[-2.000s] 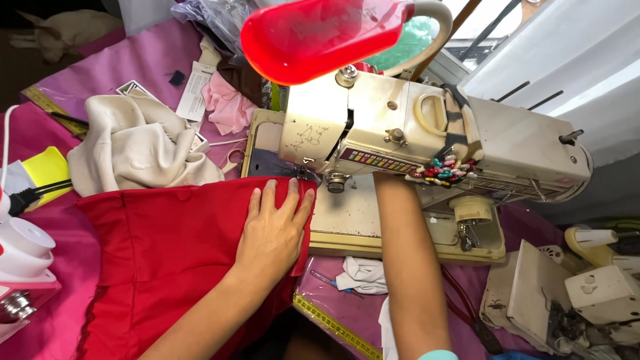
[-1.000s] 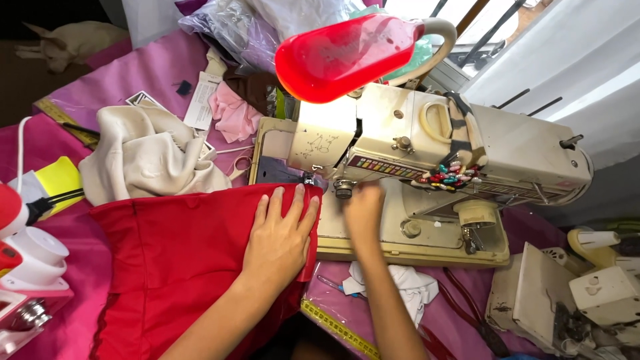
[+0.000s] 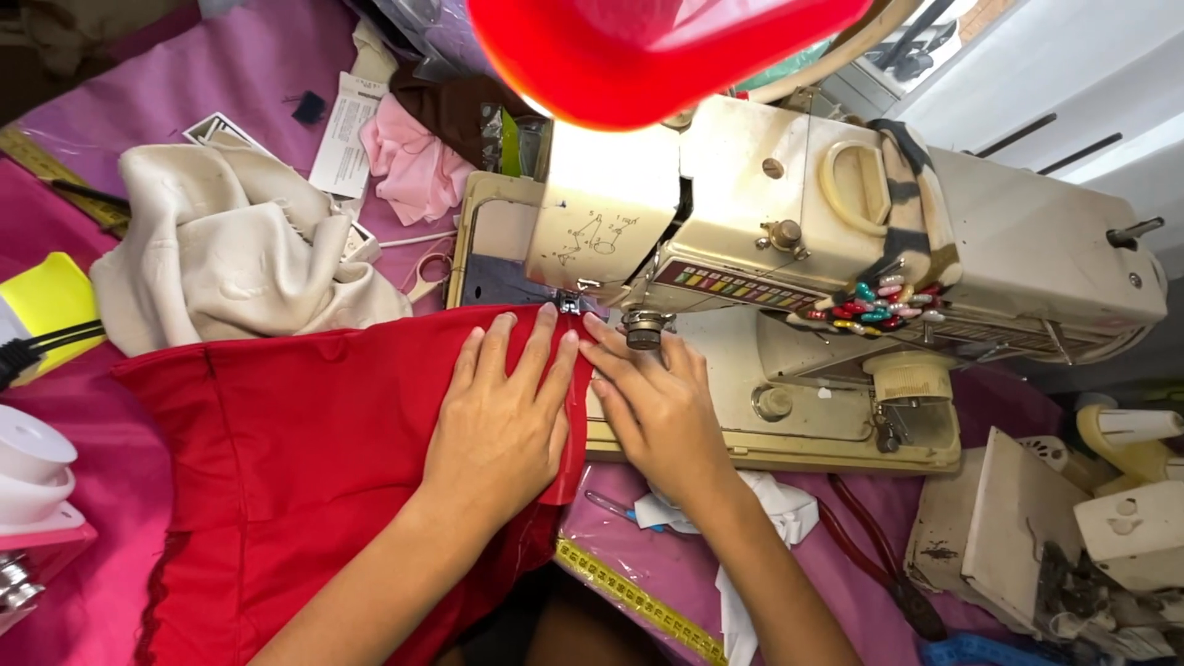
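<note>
Red fabric (image 3: 324, 425) spreads from the left up to the presser foot (image 3: 569, 303) of a cream sewing machine (image 3: 999, 231). My left hand (image 3: 504, 407) lies flat on it with fingers spread, their tips just below the foot. Beside it, my right hand (image 3: 661, 398) reaches over the machine bed, fingertips at the fabric's right edge near the foot; whether it pinches the cloth cannot be told. A strip of narrow red edging runs between the hands. The needle is too small to make out.
Beige cloth (image 3: 222, 240), pink cloth (image 3: 412, 157) and scissors (image 3: 430, 273) lie left of the machine. A red plastic lamp shade or scoop-like piece (image 3: 638, 65) hangs above. A yellow tape measure (image 3: 638, 601), white cloth (image 3: 777, 509) and red-handled pliers (image 3: 879, 546) lie in front.
My right hand has moved from beneath the machine's arm, past the knob by the head, to the fabric edge beside the presser foot. My left hand has stayed on the red fabric.
</note>
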